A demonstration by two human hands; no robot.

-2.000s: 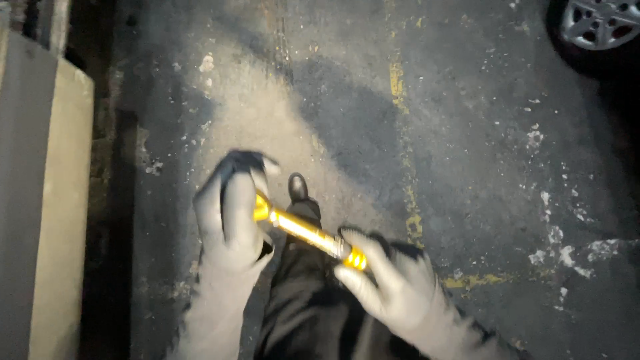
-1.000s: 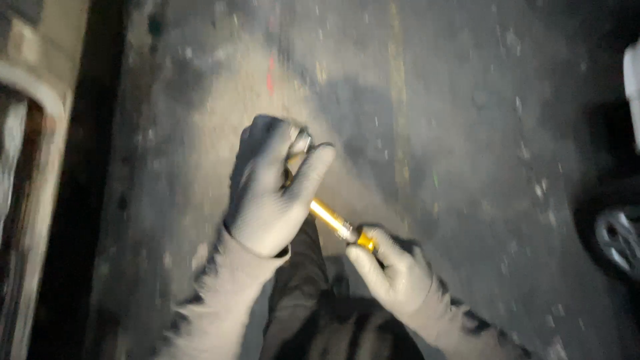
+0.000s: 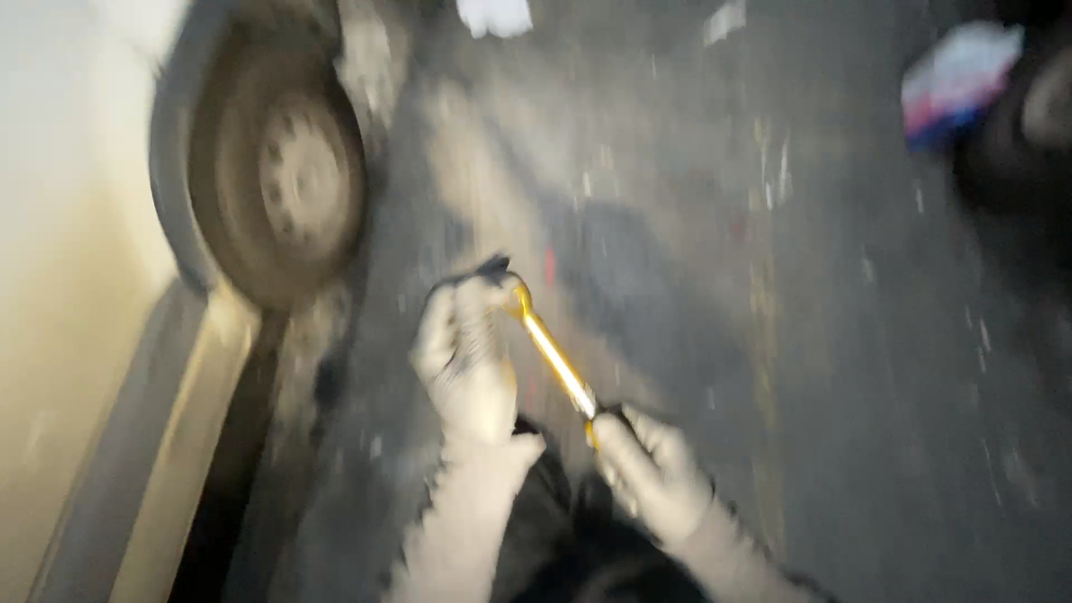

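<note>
A shiny yellow metal tool with a long shaft [image 3: 557, 360] slants between my gloved hands; the blur hides what kind it is. My left hand [image 3: 473, 352], in a pale glove, is at its upper end, with the fingers curled about the head. Around the lower end, my right hand [image 3: 649, 461] is closed in a similar glove. Part of the tool's head is hidden by my left fingers.
At the left stands a light-coloured vehicle [image 3: 75, 209] with a wheel [image 3: 297, 180] near the upper left. Dark, stained floor [image 3: 879, 352] spreads below. A blurred white, red and blue object [image 3: 959, 79] lies at the upper right beside a dark tyre [image 3: 997, 172].
The view has moved a lot, and a vehicle's wheel now shows at the left. Both hands stay on the yellow tool, with more of its shaft showing than one second ago.
</note>
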